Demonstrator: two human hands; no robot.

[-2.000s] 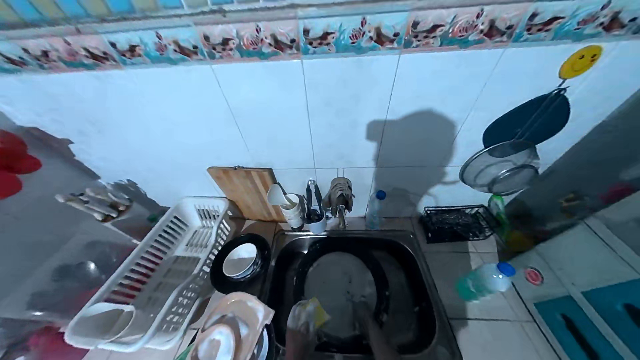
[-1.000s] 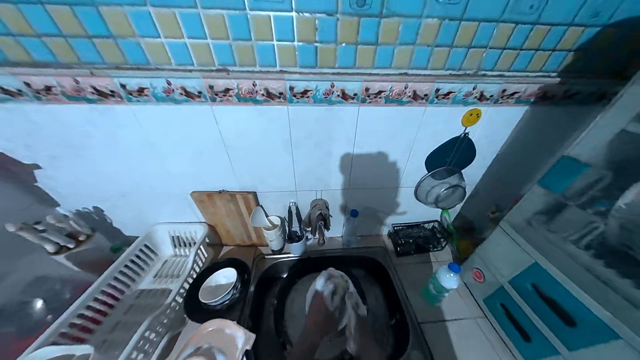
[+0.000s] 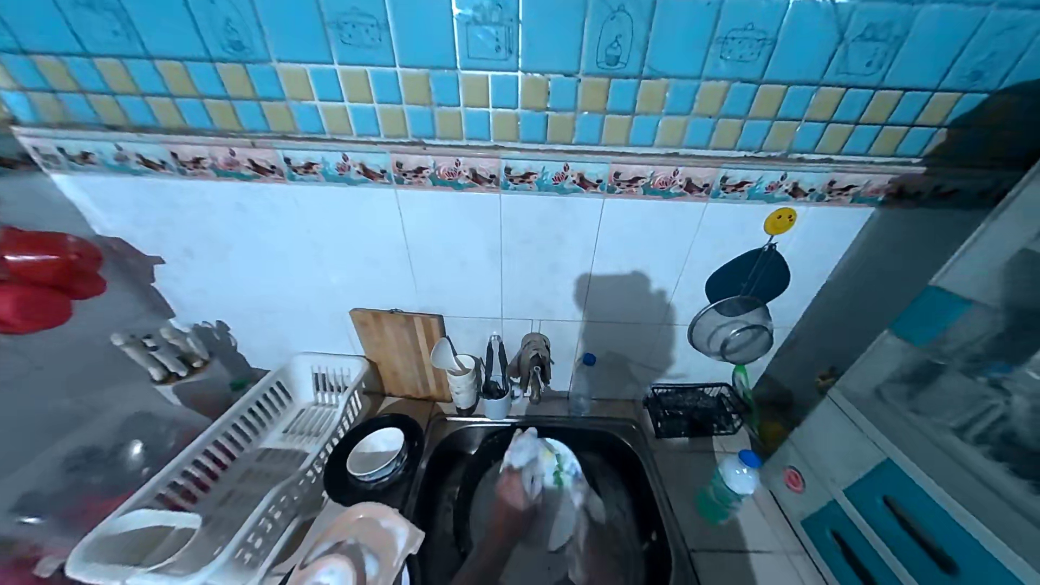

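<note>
Over the black sink basin [image 3: 626,455], my left hand [image 3: 516,491] presses a soapy, whitish cloth or sponge [image 3: 526,455] against a white plate with a green pattern [image 3: 561,467]. My right hand [image 3: 591,528], blurred and covered in suds, is at the plate's lower right edge and seems to support it. Below the hands lies a large round vessel in the basin, its inside greyish with water. The faucet [image 3: 534,370], wrapped in cloth, stands behind the sink.
Left of the sink are a black plate with white bowls [image 3: 378,453], soapy dishes [image 3: 357,544] and a white dish rack [image 3: 244,479]. Behind stand a cutting board [image 3: 402,353] and utensil cups [image 3: 463,382]. A green-liquid bottle [image 3: 729,487] and black wire basket [image 3: 695,409] are at right.
A white patterned plate now shows between my hands; one second ago only sudsy whitish material was visible there. Two seconds ago my hands were lower and apart, a yellowish sponge near the left. The view has tilted up.
</note>
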